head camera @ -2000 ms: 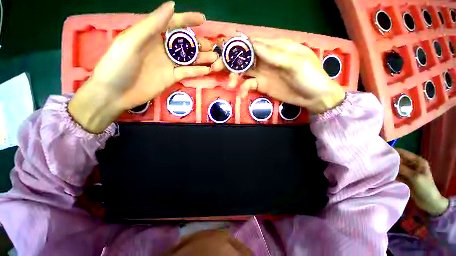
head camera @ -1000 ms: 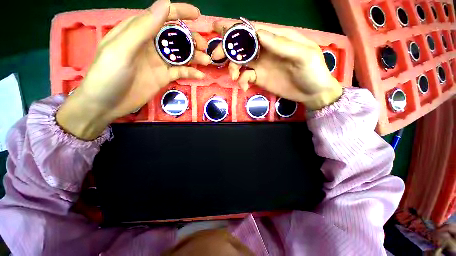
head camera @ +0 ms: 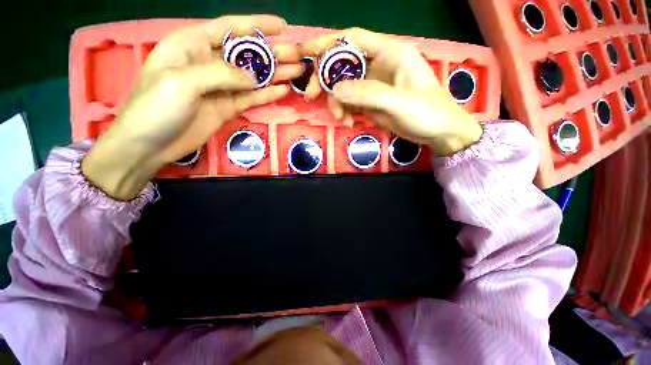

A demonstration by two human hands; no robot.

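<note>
My left hand (head camera: 168, 107) holds a round smartwatch (head camera: 249, 58) with a silver rim, its screen lit with a coloured dial. My left thumb lies over the lower left of that screen. My right hand (head camera: 407, 93) holds a second smartwatch (head camera: 343, 66), also lit with a dial, with the thumb at its lower edge. Both watches are above the coral foam tray (head camera: 285, 114), side by side and apart. Dark watches sit in the tray pockets below my hands, and one (head camera: 305, 75) shows between my hands.
A black sheet (head camera: 300, 246) covers the lower part of the tray. Another foam tray (head camera: 532, 107) with several watches lies at the right, near stacked foam (head camera: 619, 242). A blue pen (head camera: 567, 194) and, at far left, a white paper (head camera: 14, 167) lie on the green surface.
Both screens went from a dial to a menu list and show a dial again now. My thumbs have moved onto or against the watch faces. The other person's hand at right is gone from view.
</note>
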